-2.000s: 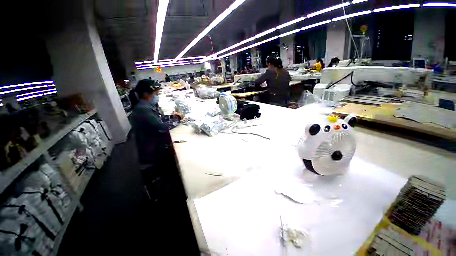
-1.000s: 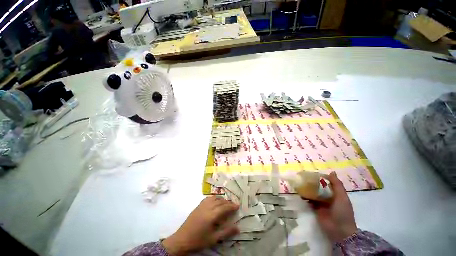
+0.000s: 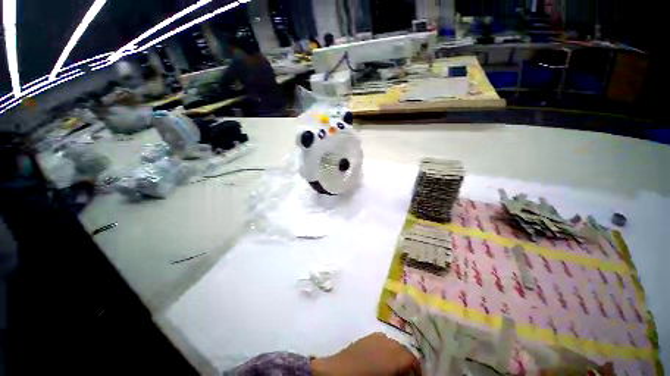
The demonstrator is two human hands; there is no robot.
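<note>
The loose heap of grey fabric strips (image 3: 459, 341) lies at the near edge of the pink board (image 3: 477, 279), cut off by the bottom edge. My left hand (image 3: 371, 356) is at the heap's left side, fingers curled and partly cut off; whether it pinches a strip cannot be told. At the bottom right, a blurred sliver of my right hand (image 3: 604, 369) shows around the pale amber glue bottle (image 3: 555, 360). A low stack of strips (image 3: 427, 248) sits at the board's left edge, with a taller, darker stack (image 3: 438, 191) behind it.
A loose strip pile (image 3: 540, 218) lies on the board's far part. A panda-faced fan (image 3: 330, 158) stands beyond the white paper (image 3: 257, 294), with clear plastic (image 3: 283, 209) beside it. A small white wad (image 3: 319, 281) lies left of the board. A dark round piece (image 3: 618, 219) is at far right.
The view first swung down and right onto the board, then back up and left. The board and both hands now sit lower and further right in view, with the right hand mostly cut off.
</note>
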